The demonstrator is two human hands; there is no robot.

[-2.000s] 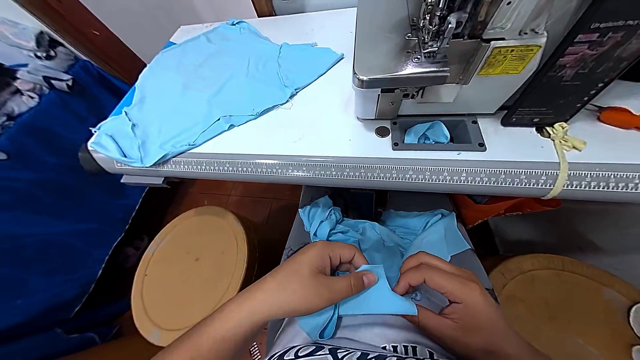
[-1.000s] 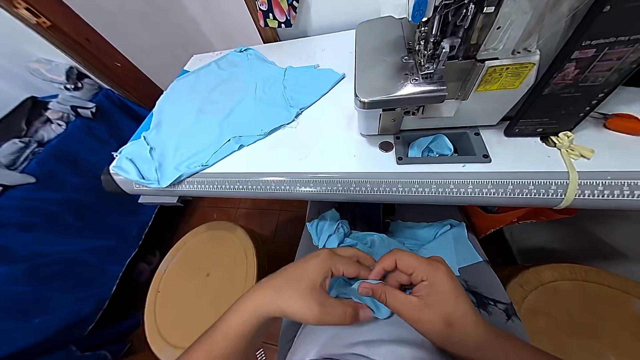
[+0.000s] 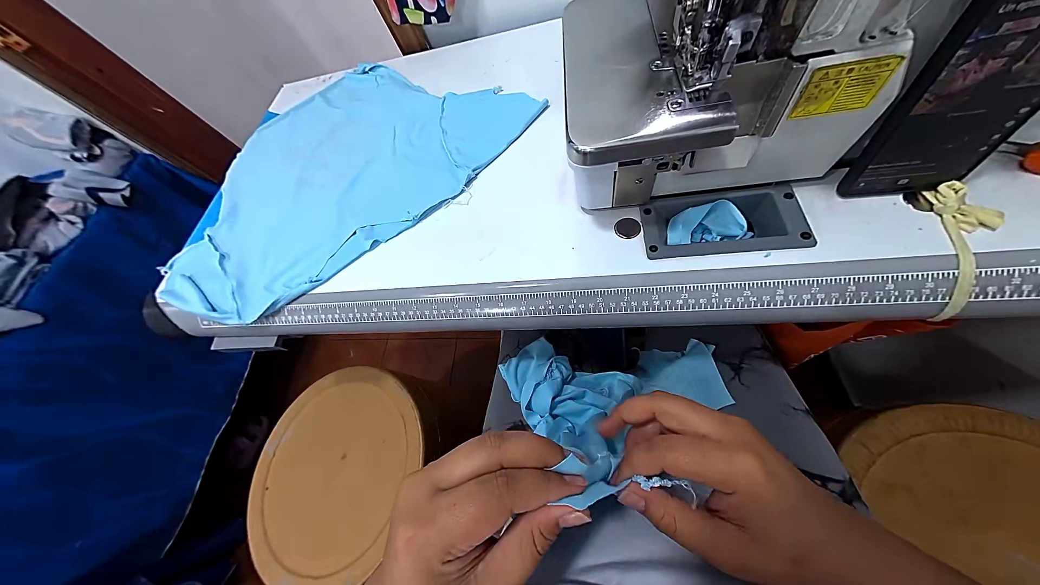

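A light blue knit garment (image 3: 587,402) lies bunched on my lap below the table edge. My left hand (image 3: 496,504) pinches an edge of its fabric between thumb and fingers. Close beside it, my right hand (image 3: 703,479) grips the same piece at a seam, where a curl of pale overlock thread (image 3: 654,483) sticks out by the thumb. Another light blue garment (image 3: 325,179) is spread on the table's left part, with seams and loose threads showing along its edge. Parts of the held fabric are hidden behind my fingers.
An overlock sewing machine (image 3: 650,89) stands on the white table (image 3: 504,236). Blue scrap (image 3: 708,223) sits in a recessed tray (image 3: 780,223). A ruler tape (image 3: 569,304) runs along the front edge. A dark screen (image 3: 934,97) leans at right. Round tan lids (image 3: 337,479) flank my legs.
My hands have shifted along the fabric; a short thread curl now shows by my right thumb. The garment on the table lies as before.
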